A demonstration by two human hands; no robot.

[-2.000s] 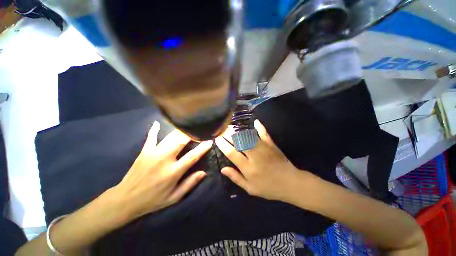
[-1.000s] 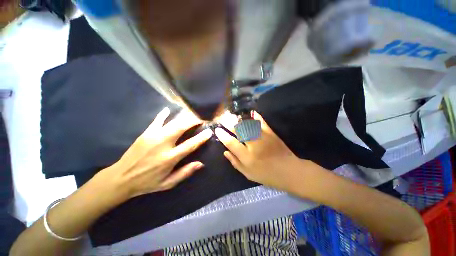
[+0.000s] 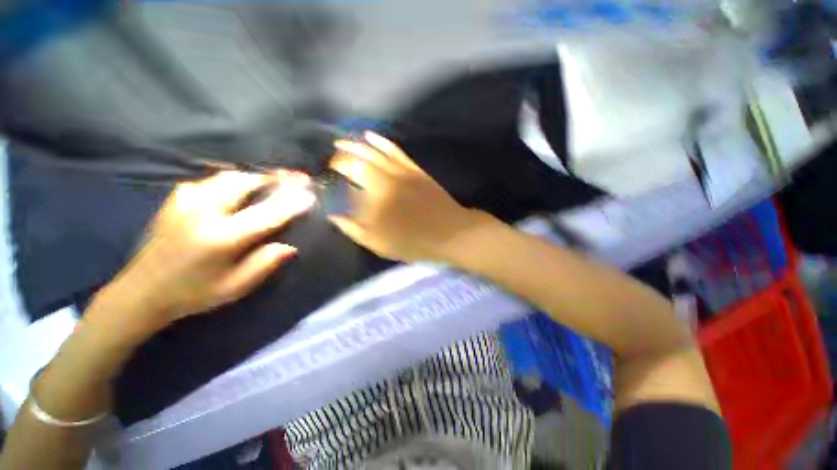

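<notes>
A large black garment panel [image 3: 220,340] lies flat on the white machine table, with a curved cut-out at its right part. My left hand [image 3: 206,243] rests on the panel, fingers spread toward the needle area, with a pale bangle at the wrist. My right hand [image 3: 399,202] rests on it just to the right, its fingertips near the left fingertips. Both hands press on the cloth without a visible grip. The sewing machine head [image 3: 303,64] is strongly blurred above; presser foot and needle cannot be made out.
The ruled table edge [image 3: 385,321] runs across in front of my striped clothing [image 3: 422,395]. A blue basket [image 3: 564,358] and a red basket [image 3: 762,358] stand beside the table at the right. White papers or pieces [image 3: 624,128] lie at the back right.
The view has swung right and down, so machine and hands appear further left. The panel has shifted away from me, baring more of the table edge. Both hands remain on the cloth.
</notes>
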